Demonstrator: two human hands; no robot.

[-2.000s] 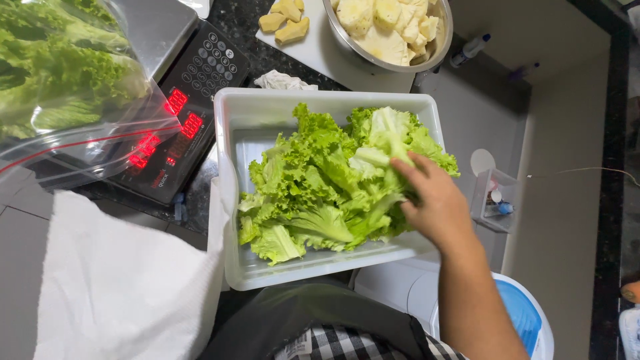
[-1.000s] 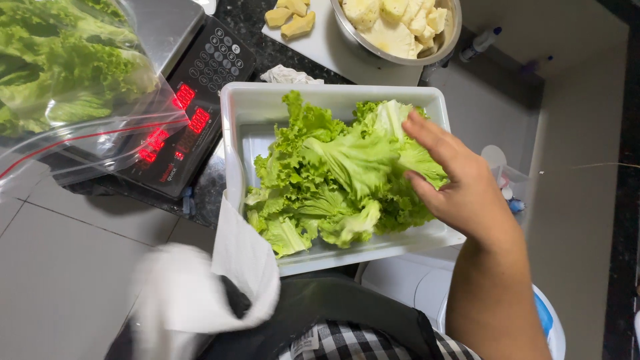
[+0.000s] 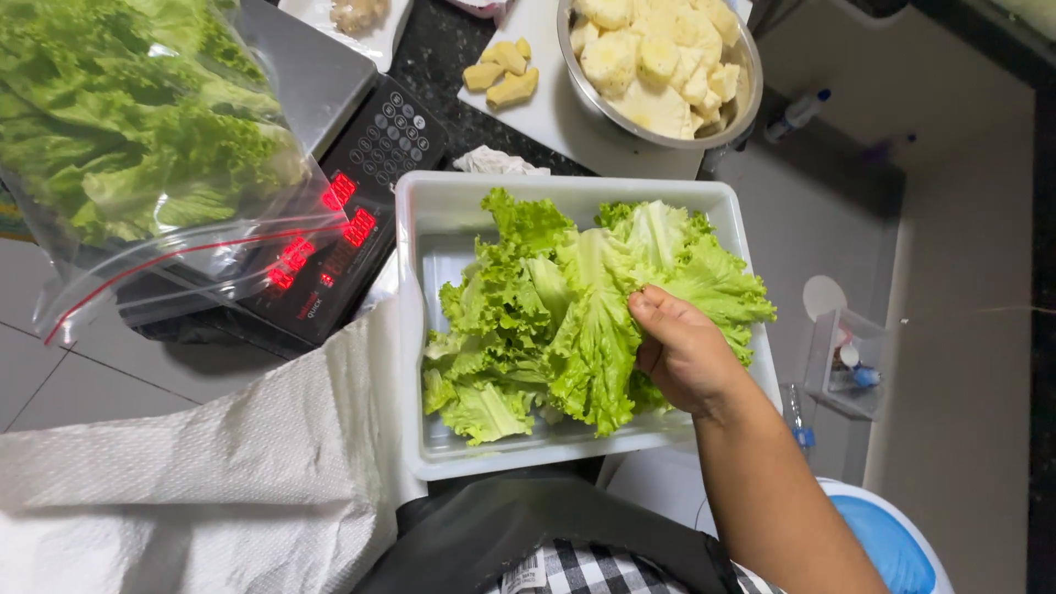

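Observation:
Loose green lettuce leaves [image 3: 528, 313] lie heaped in a white plastic tray [image 3: 569, 183]. My right hand [image 3: 681, 351] is over the tray's right half, thumb and fingertips pinched together on the edge of a lettuce leaf [image 3: 598, 330]. Whatever lies beneath the curled fingers is hidden. My left hand is out of sight. A white paper towel or cloth [image 3: 223, 470] with a dimpled texture spreads at the lower left, against the tray's left side.
A clear zip bag of lettuce [image 3: 148, 140] rests on a digital scale [image 3: 330, 223] at the left. Behind the tray are a metal bowl of peeled, cut pieces [image 3: 660, 66], a white board [image 3: 577, 140] holding yellow pieces [image 3: 503, 74], and crumpled paper [image 3: 499, 161].
My right hand has gone from spread fingers above the leaves to a pinch at a leaf's edge. The white sheet, blurred one second ago, now extends across the lower left.

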